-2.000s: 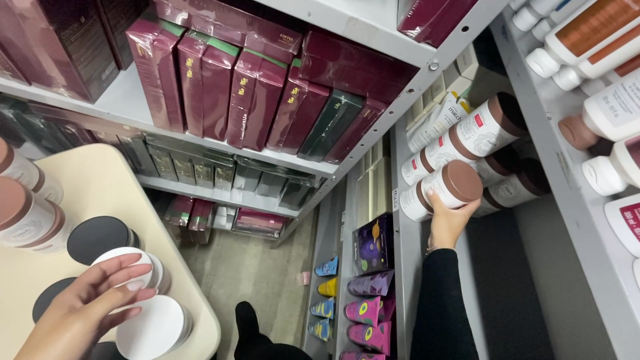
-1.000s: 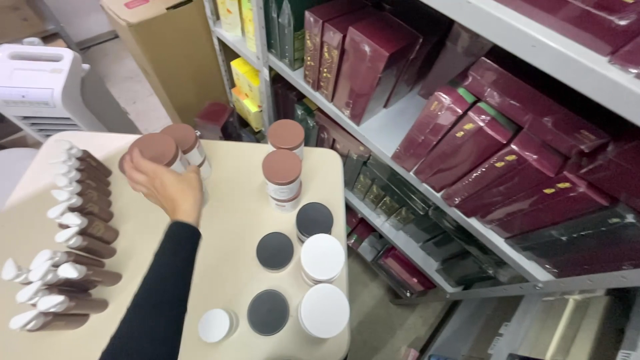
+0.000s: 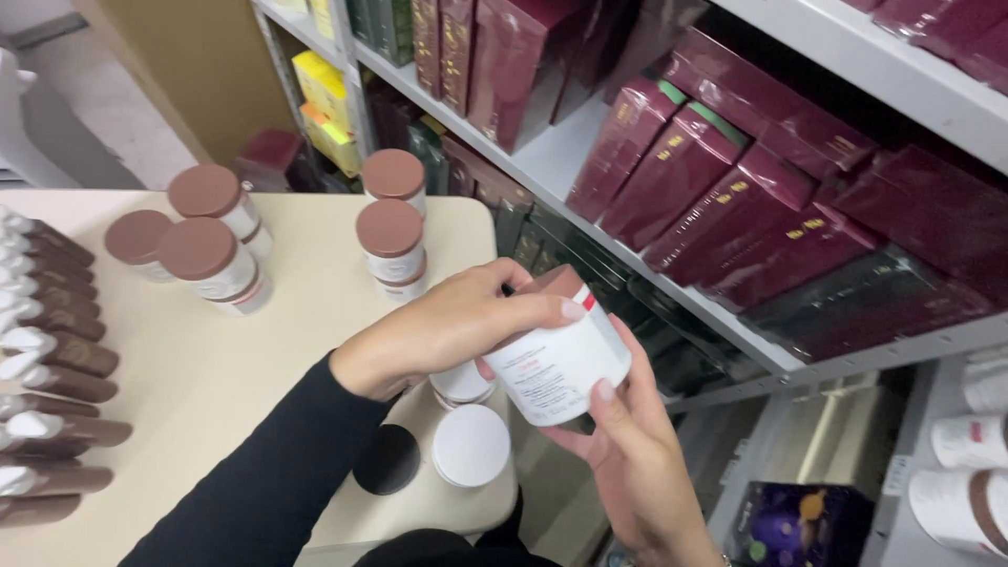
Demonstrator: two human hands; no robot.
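Note:
A white plastic jar with a brown lid (image 3: 563, 370) is held tilted between both hands, its printed side facing me. My left hand (image 3: 465, 319) grips it near the lid, thumb along the upper edge. My right hand (image 3: 630, 441) holds the jar's lower part, fingers beneath and thumb on its side. Left of the hands, more brown-lidded jars (image 3: 390, 228) stand stacked on the beige table (image 3: 236, 409), with another group (image 3: 201, 248) farther left. Below my left wrist are a white-lidded jar (image 3: 471, 445) and a black lid (image 3: 387, 459).
Rows of brown bottles with white caps (image 3: 67, 425) line the table's left side. Metal shelving (image 3: 551, 157) with wrapped maroon boxes (image 3: 701, 181) rises beyond the right table edge. White jars (image 3: 961, 504) and a purple box (image 3: 803, 524) sit on shelves at lower right.
My left hand has left the brown-lidded jars at the table's far side and is now on a jar with my right hand, which was out of view one second ago.

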